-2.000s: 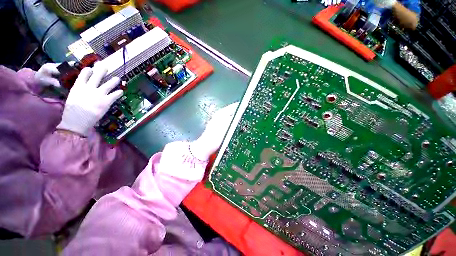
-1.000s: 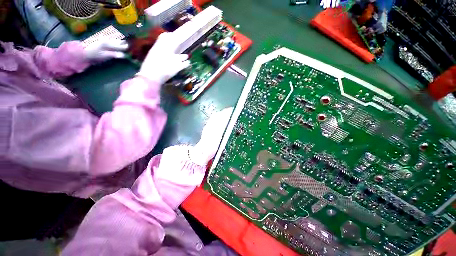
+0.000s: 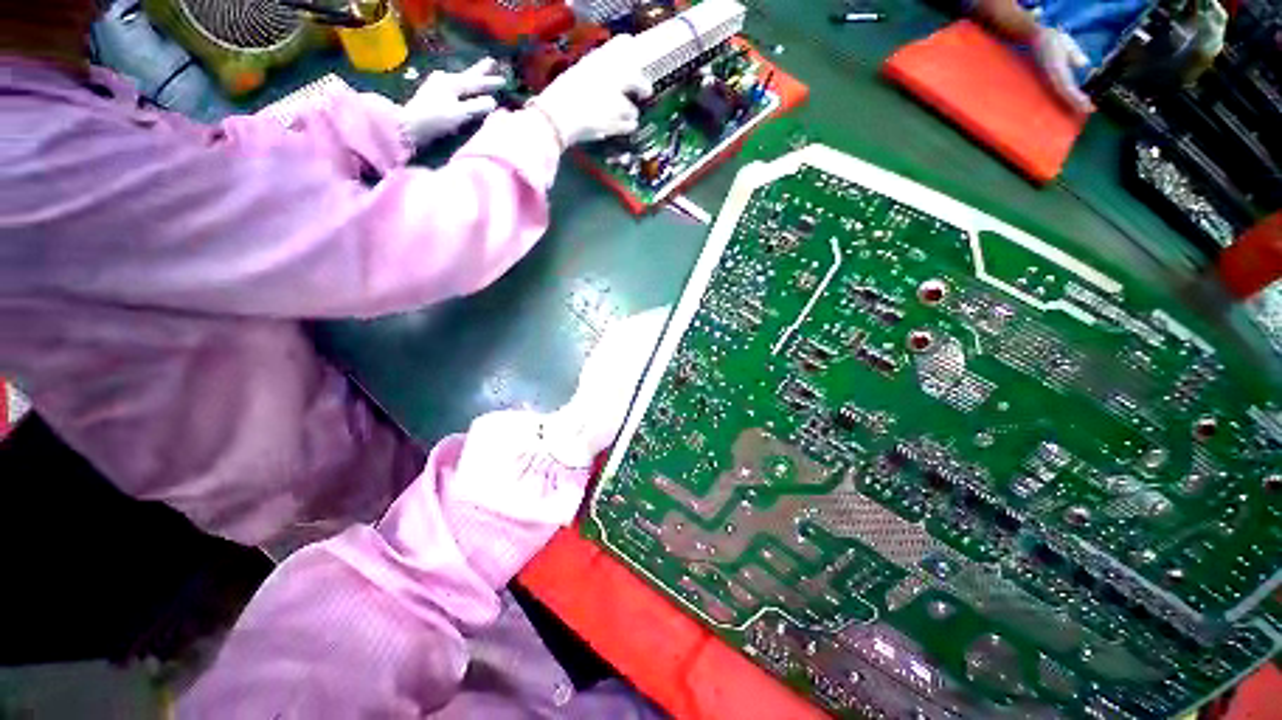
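Note:
A large green power circuit board (image 3: 900, 464) is held up tilted, its solder side facing me, over a red foam pad (image 3: 661, 640). My left hand (image 3: 614, 387), in a white glove, is at the board's left edge; its fingers are hidden behind the board. My right hand is not visible; the board's right part reaches the picture's edge.
At the upper left, another person in a pink smock has a white-gloved hand (image 3: 593, 93) on a second board (image 3: 696, 127) on a red pad. A bare red pad (image 3: 984, 96) lies across the bench near a blue-sleeved person. A fan (image 3: 239, 26) and yellow cup (image 3: 371, 38) stand at the back.
The neighbour's board and pad have moved right and away across the bench with that person's hands. The board on the far red pad has left it. My board has barely moved.

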